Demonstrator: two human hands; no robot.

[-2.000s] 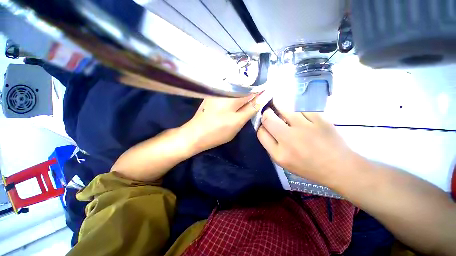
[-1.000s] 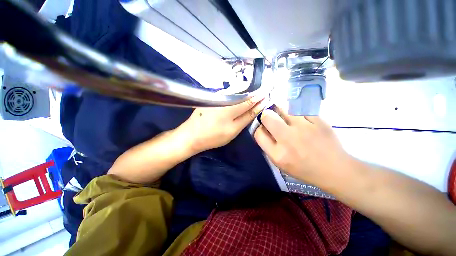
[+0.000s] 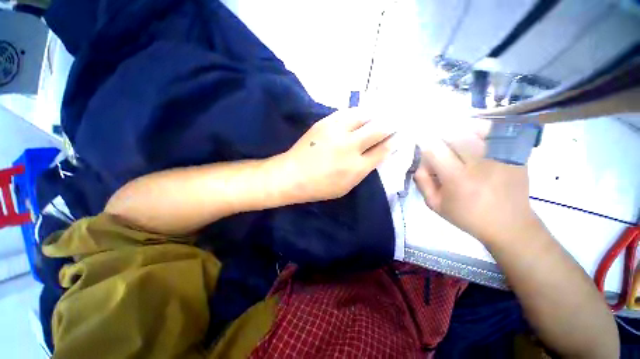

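Observation:
A dark navy garment [image 3: 203, 91] lies heaped across the table and the lap, with a white-edged strip [image 3: 397, 210] along its right border. My left hand [image 3: 344, 154] lies on the garment near the needle area, fingertips on the white edge and washed out by glare. My right hand [image 3: 470, 175] is just right of the strip, with fingers bent and a small dark bit of cloth [image 3: 414, 163] at the fingertips. The sewing machine [image 3: 516, 87] is at the upper right, blurred. The needle is hidden by glare.
Red-handled scissors [image 3: 617, 270] lie at the table's right edge. A grey ruler strip [image 3: 456, 266] runs along the front edge. A blue-grey block [image 3: 511, 142] stands behind my right hand. A blue crate [image 3: 34, 175] and red stool [image 3: 10, 196] are at the far left.
The view has shifted, so the machine appears farther right and the scissors show more. My right hand has moved a little away from my left hand, and the white-edged strip shows between them.

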